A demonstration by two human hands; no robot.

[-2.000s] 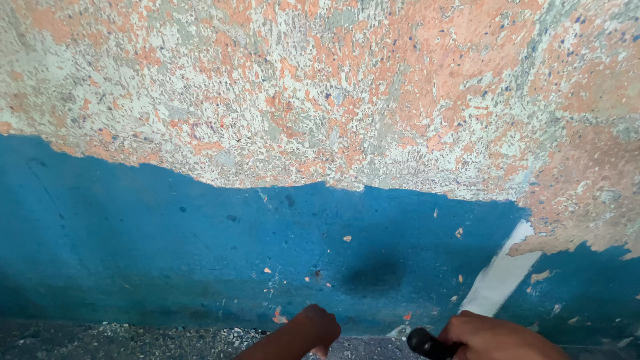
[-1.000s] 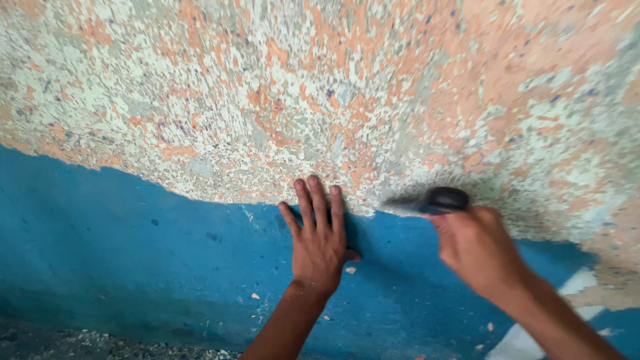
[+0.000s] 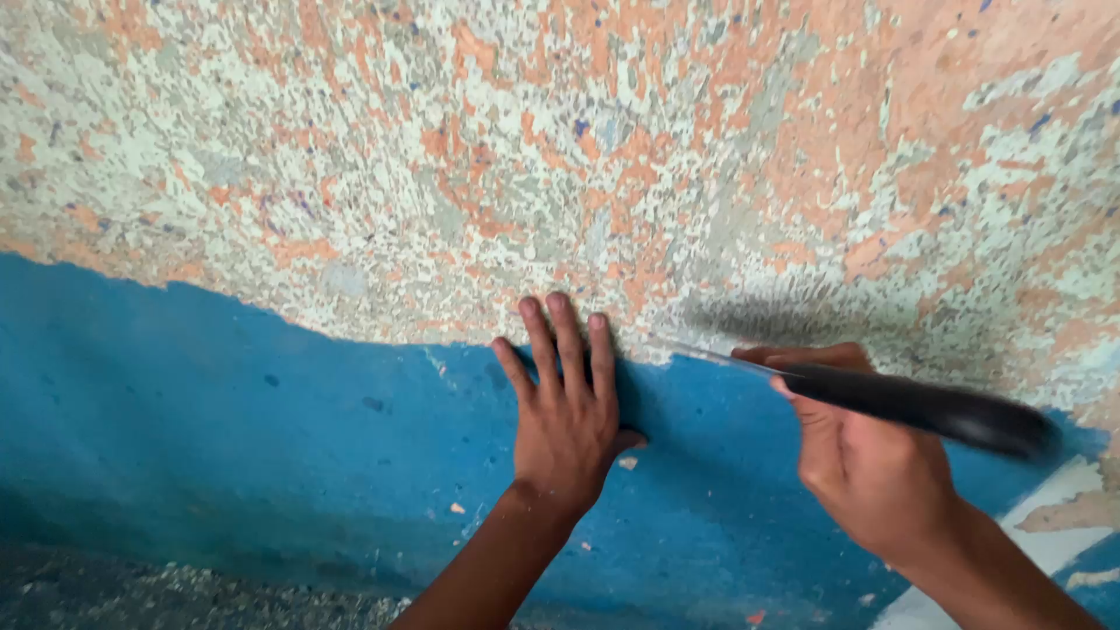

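Note:
Across the wall runs a ragged border between blue paint (image 3: 262, 420) below and a scraped, mottled orange, white and grey surface (image 3: 525, 175) above. My left hand (image 3: 564, 420) lies against the wall with fingers spread, its fingertips just over the border and its palm on the blue. To its right, my right hand (image 3: 875, 437) grips a scraper (image 3: 910, 407) with a black handle and a thin metal blade. The blade points left, its tip near the border, a short way right of my left fingers. The handle is blurred, and part of it is hidden by my fingers.
Paint chips and debris (image 3: 201, 591) lie along the foot of the wall at the lower left. A white diagonal band (image 3: 1059, 490) crosses the blue paint at the lower right. Small chipped spots mark the blue area.
Both hands have risen from the bottom of the view to the paint border. Since one second ago my left hand has stayed on the wall, while the scraper's handle has swung into fuller view.

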